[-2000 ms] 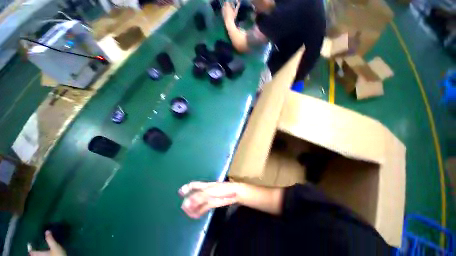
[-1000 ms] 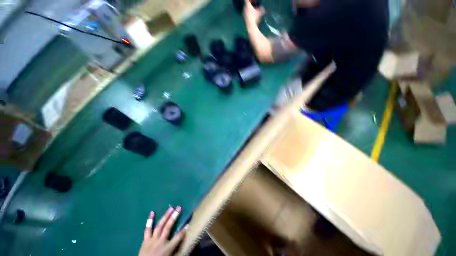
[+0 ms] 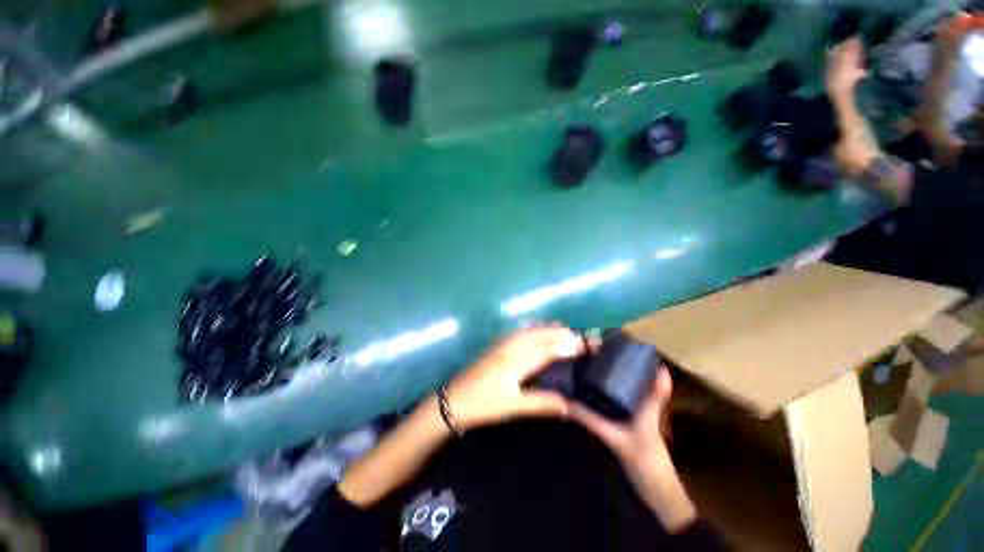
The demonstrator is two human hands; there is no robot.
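Observation:
My left hand (image 3: 507, 377), with a dark band at the wrist, and my right hand (image 3: 642, 431) both hold a black cylindrical housing (image 3: 620, 375) close to my body, at the bench's near edge. The left fingers are at its left end; the right hand grips it from below and the right. Blur hides the housing's details. A heap of small glossy black fittings (image 3: 254, 329) lies on the green bench (image 3: 453, 226) to the left.
An open carton (image 3: 777, 334) stands at my right, its flap beside the bench edge. More black housings (image 3: 577, 154) stand across the bench's far half. A white disc (image 3: 109, 290) lies left of the heap. Another person's arm (image 3: 863, 140) reaches in at far right. Cardboard lies on the floor.
The view has swung left, bringing the fittings heap into sight. My left hand has left the carton's edge area; both hands are now together on a housing.

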